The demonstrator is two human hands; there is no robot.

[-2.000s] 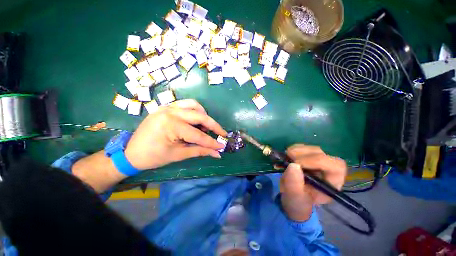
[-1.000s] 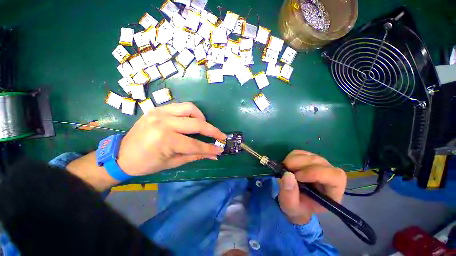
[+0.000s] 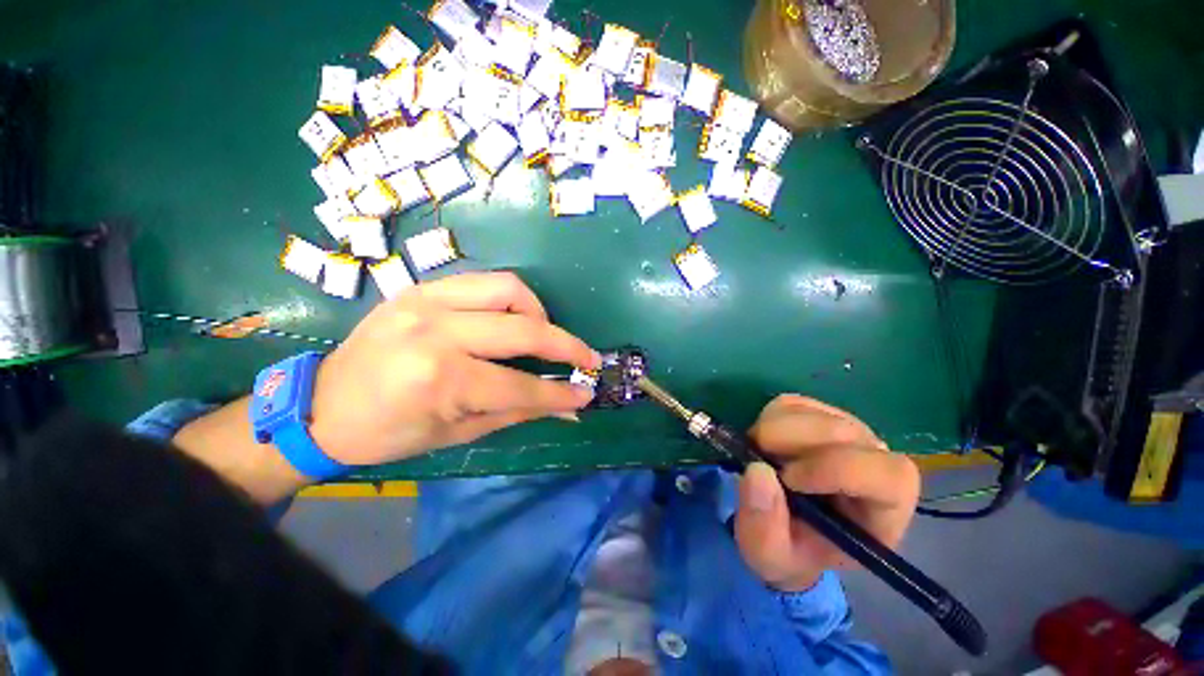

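Note:
My left hand [image 3: 456,363] pinches a small white battery cell [image 3: 582,379] and the dark circuit board [image 3: 619,378] beside it between thumb and fingertips, near the bench's front edge. My right hand [image 3: 828,489] holds the black soldering iron [image 3: 858,539] like a pen. Its metal barrel [image 3: 671,402] points up-left and its tip is at the board's right side; whether it touches cannot be told. Thin solder wire [image 3: 185,320] runs from the spool [image 3: 46,300] at the left towards my left hand; its far end is hidden.
Many white battery cells [image 3: 495,99] lie in a loose pile behind my hands. One cell [image 3: 696,267] lies apart. A yellow-brown pot [image 3: 779,79] with silvery scraps stands at the back right, beside a black fume fan [image 3: 984,185]. An orange-brown sliver [image 3: 240,325] lies by the wire.
The view has shifted slightly, so the pile and fan sit differently in the picture. Both hands keep their holds. The iron's tip stays by the board, and its rear end has swung slightly.

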